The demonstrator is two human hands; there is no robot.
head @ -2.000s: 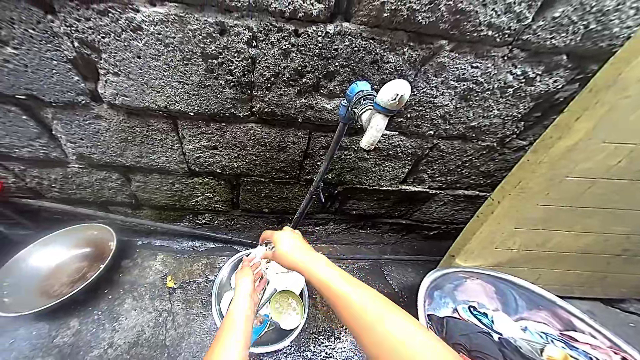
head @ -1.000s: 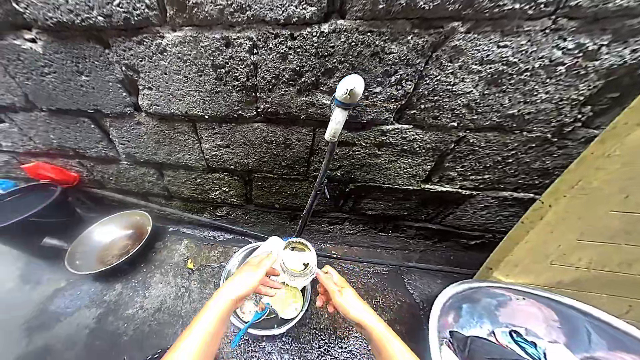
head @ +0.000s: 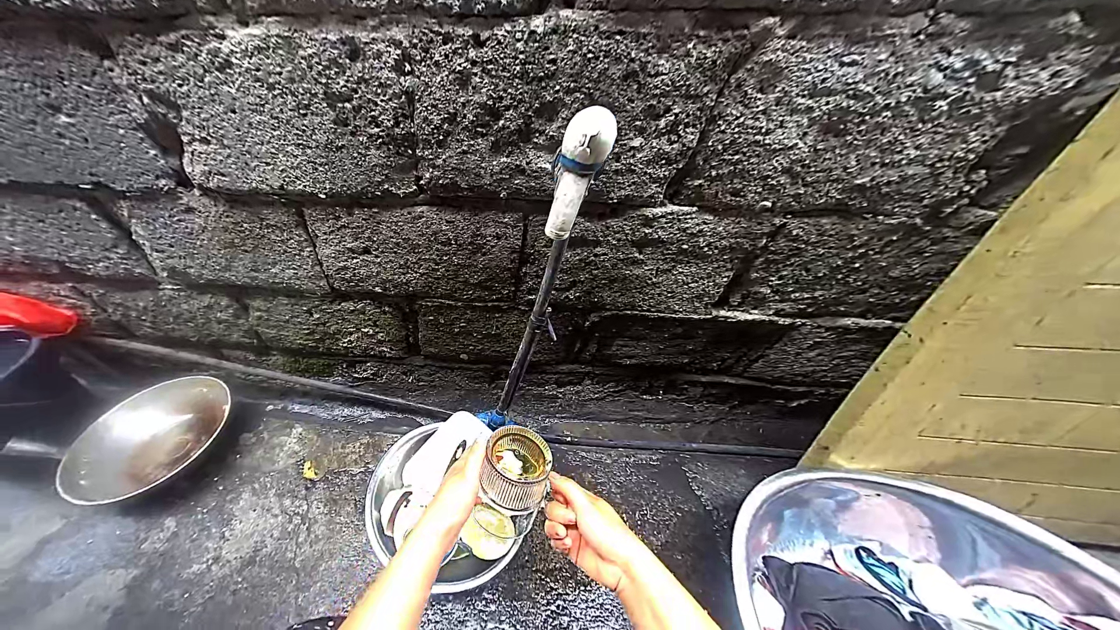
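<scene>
A ribbed, amber-tinted glass cup (head: 516, 468) is held over a round metal basin (head: 378, 525), its mouth toward me and something whitish inside. My left hand (head: 457, 492) grips the cup's left side. Against its right side are the fingertips of my right hand (head: 582, 529), which seem to pinch the cup's edge or handle. Behind my left hand a white object (head: 442, 451), perhaps a container, leans in the basin. A cup with pale yellowish contents (head: 488, 532) lies in the basin below the held cup. Other basin contents are partly hidden by my left arm.
A white pipe fitting (head: 573, 188) tops a dark pipe (head: 534, 324) before the rough block wall (head: 472, 254). At left are a metal wok (head: 144, 442) and a red item (head: 35, 315). A large metal tub (head: 744, 542) with clothes stands right, by a yellowish panel (head: 1015, 394).
Two seconds ago my hands were close together over the basin; now they are on either side of the glass cup. The blue-handled item seen a second ago at the basin's front is no longer visible there.
</scene>
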